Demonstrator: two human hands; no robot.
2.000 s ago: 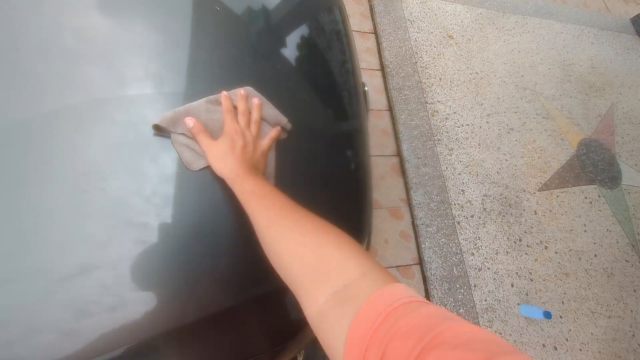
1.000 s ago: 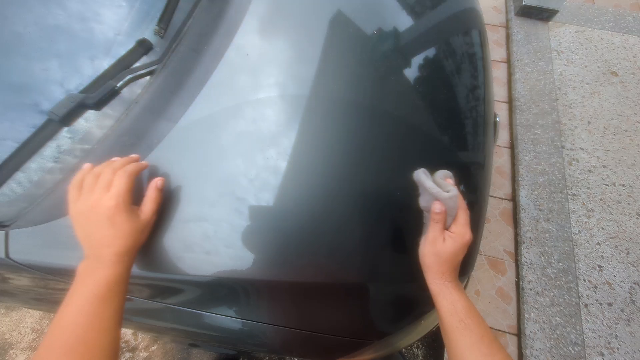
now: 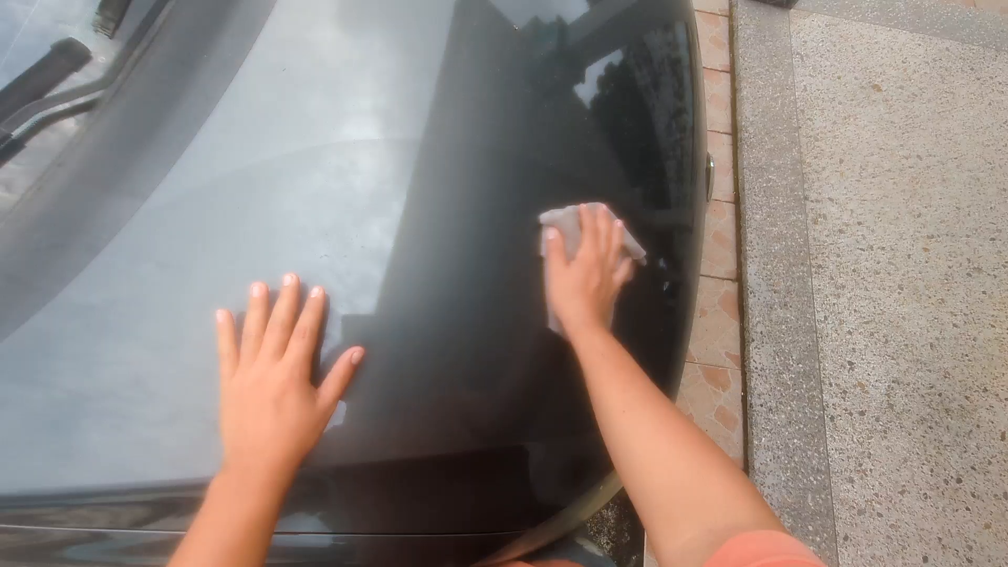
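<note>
A dark, glossy car hood (image 3: pixel 472 260) fills most of the head view and reflects sky and building shapes. Flat on its right part lies a grey cloth (image 3: pixel 564 220), with my right hand (image 3: pixel 587 272) pressed on top, fingers over the fabric. The cloth's folded edges stick out around the fingers and beside the palm. My left hand (image 3: pixel 276 378) rests on the hood farther left, palm down with the fingers spread, and holds nothing.
Wiper arms (image 3: pixel 47 75) and part of the windshield (image 3: pixel 20 39) show at the upper left. Beyond the hood's right edge run patterned floor tiles (image 3: pixel 715 315), a grey stone border (image 3: pixel 776 236) and a speckled pebble floor (image 3: pixel 906 276).
The cloth was bunched in my raised right hand one second ago; now it is spread under that hand on the hood. My left hand has moved right, away from the windshield side.
</note>
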